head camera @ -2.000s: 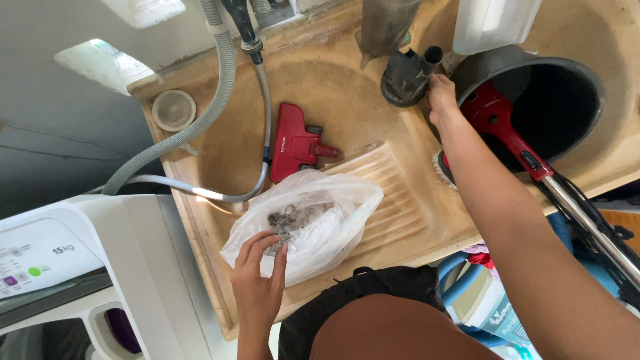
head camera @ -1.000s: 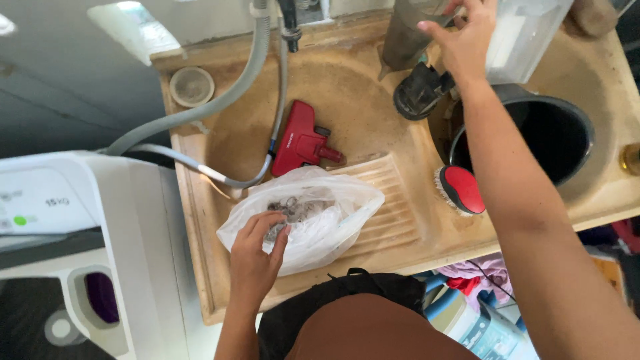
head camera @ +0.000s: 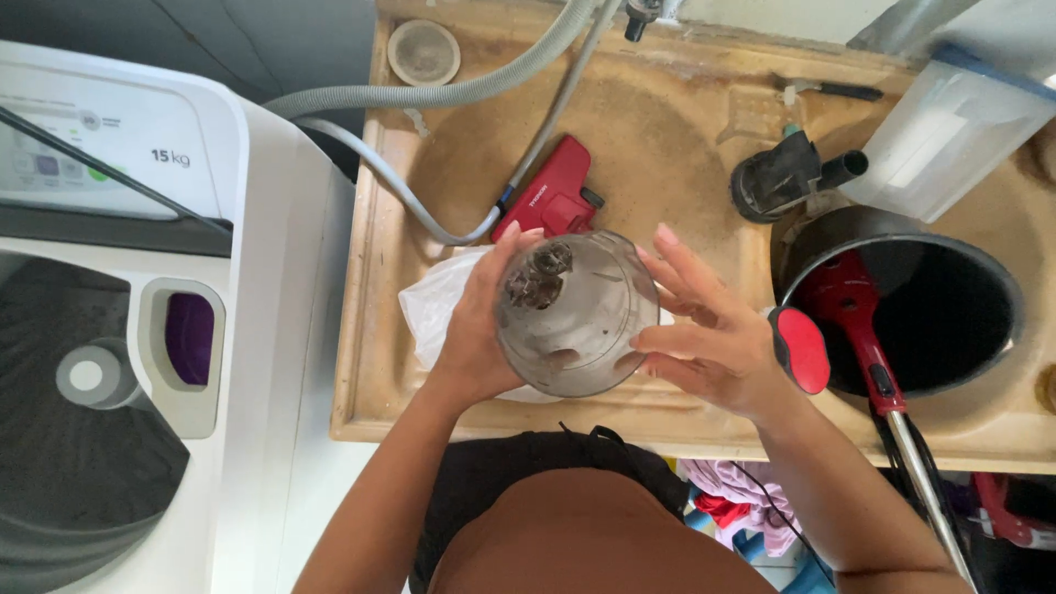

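A clear vacuum cleaner dust cup point(head camera: 606, 330), with dark dirt or hair clumps inside near its left side, is between my hands above the sink unit. My left hand point(head camera: 474, 338) grips its left side. My right hand point(head camera: 714, 334) touches its right rim with the fingertips, the fingers spread. Under the cup and my left hand lies a white plastic bag point(head camera: 437, 305), mostly hidden. Behind the cup, a red vacuum floor head point(head camera: 549, 194) rests in the basin. A dark vacuum part with a short tube point(head camera: 775, 177) stands at the back right.
A black bucket point(head camera: 973, 313) at the right holds a red vacuum handle piece point(head camera: 854, 305). A red-backed brush point(head camera: 800, 351) is beside it. A clear plastic container point(head camera: 949, 132) leans behind. Grey hoses point(head camera: 462, 95) cross the left basin. A white washing machine point(head camera: 280, 247) stands left.
My right hand has brought the dust cup from the back of the sink to above the bag. My left hand has gone from the bag to the cup's side.
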